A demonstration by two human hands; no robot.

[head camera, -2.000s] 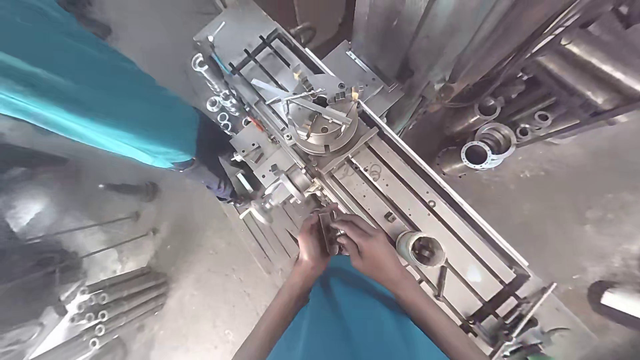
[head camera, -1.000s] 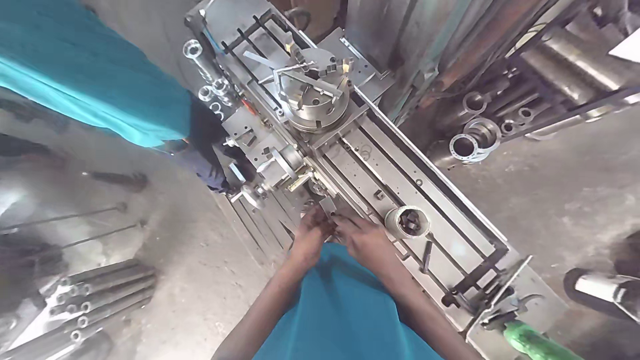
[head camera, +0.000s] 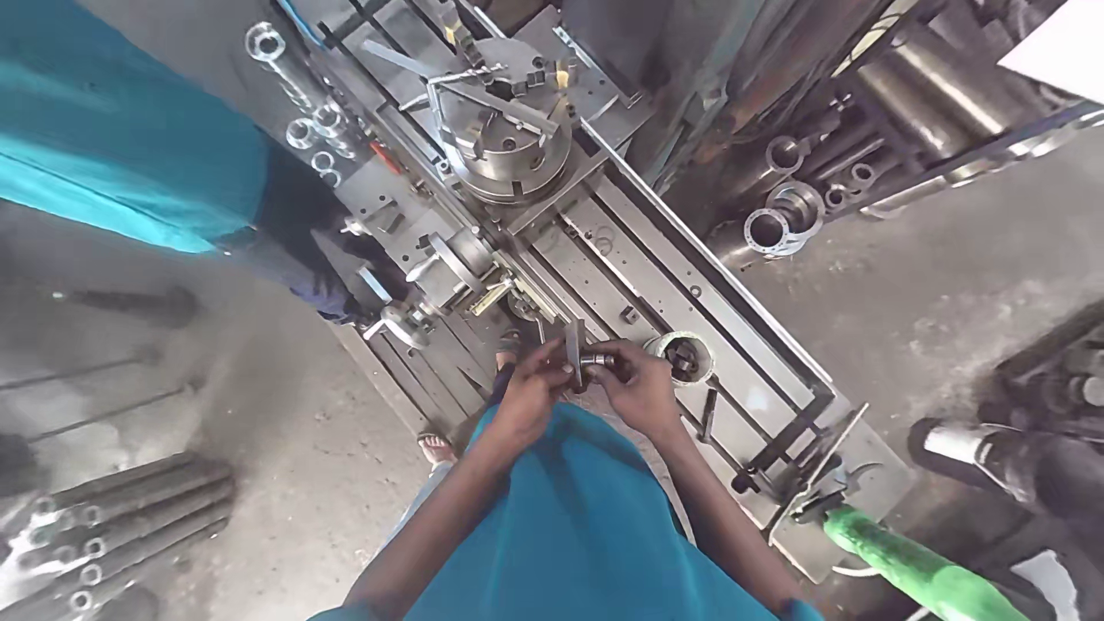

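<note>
In front of my waist, my left hand [head camera: 536,388] grips a flat metal plate [head camera: 573,349] that stands on edge. My right hand [head camera: 640,384] has its fingers on a short, shiny cylindrical metal part [head camera: 597,360], which meets the plate's right side. Whether the two are joined, I cannot tell. Just right of my right hand, a round container [head camera: 709,362] with dark metal pieces rests on the slotted machine table [head camera: 655,267]. Farther up the table sits a round chuck [head camera: 517,164] with bars and a hex key lying over it. A dark rod [head camera: 708,414] lies below the container.
A handwheel [head camera: 405,326] and levers stick out at the machine's near left side. A person in a teal garment [head camera: 147,129] stands at the upper left. Metal pipes [head camera: 129,509] lie at the lower left, cylinders [head camera: 931,86] at the upper right. A green cylindrical object [head camera: 923,561] is at the lower right.
My hands have moved apart somewhat, and the plate and the cylindrical part now show between them. The green object has come into view since the first frame.
</note>
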